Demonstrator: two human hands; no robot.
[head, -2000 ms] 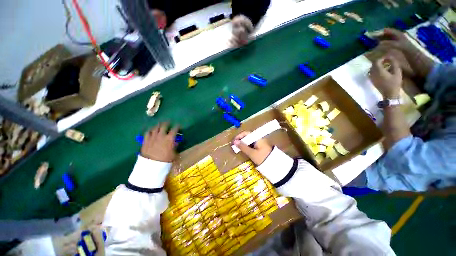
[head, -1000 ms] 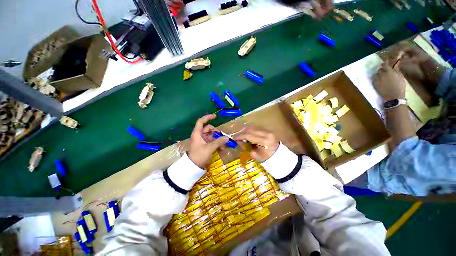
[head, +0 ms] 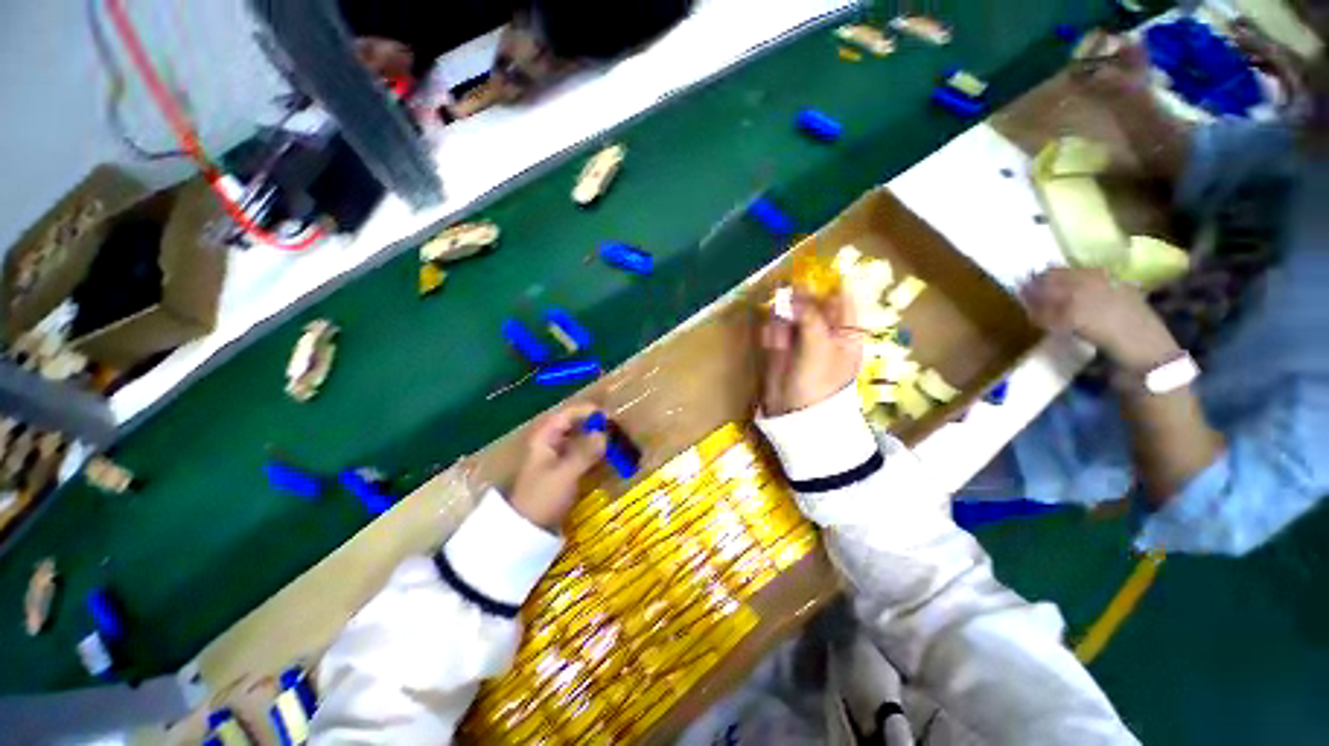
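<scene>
My left hand (head: 551, 466) holds a blue battery pack (head: 621, 449) between thumb and fingers, above the upper left edge of the amber rows. My right hand (head: 816, 354) is at the left side of the open carton (head: 996, 330) of pale yellow pieces (head: 889, 299). A small amber and white piece (head: 810, 277) shows at its fingertips; it is blurred. Rows of shiny amber-wrapped packs (head: 656, 583) lie in a cardboard tray in front of me.
The green conveyor belt (head: 452, 343) crosses the view, with blue packs (head: 567, 373) and tan assemblies (head: 311, 360). Blue packs with pale pads (head: 293, 710) lie at lower left. A neighbour's hand (head: 1100, 313) is right of the carton. Another person is across the belt.
My hands were together at the blue pack and are now apart. My right hand has moved right and up to the carton. The view has shifted, and a yellow sheet shows by the neighbour.
</scene>
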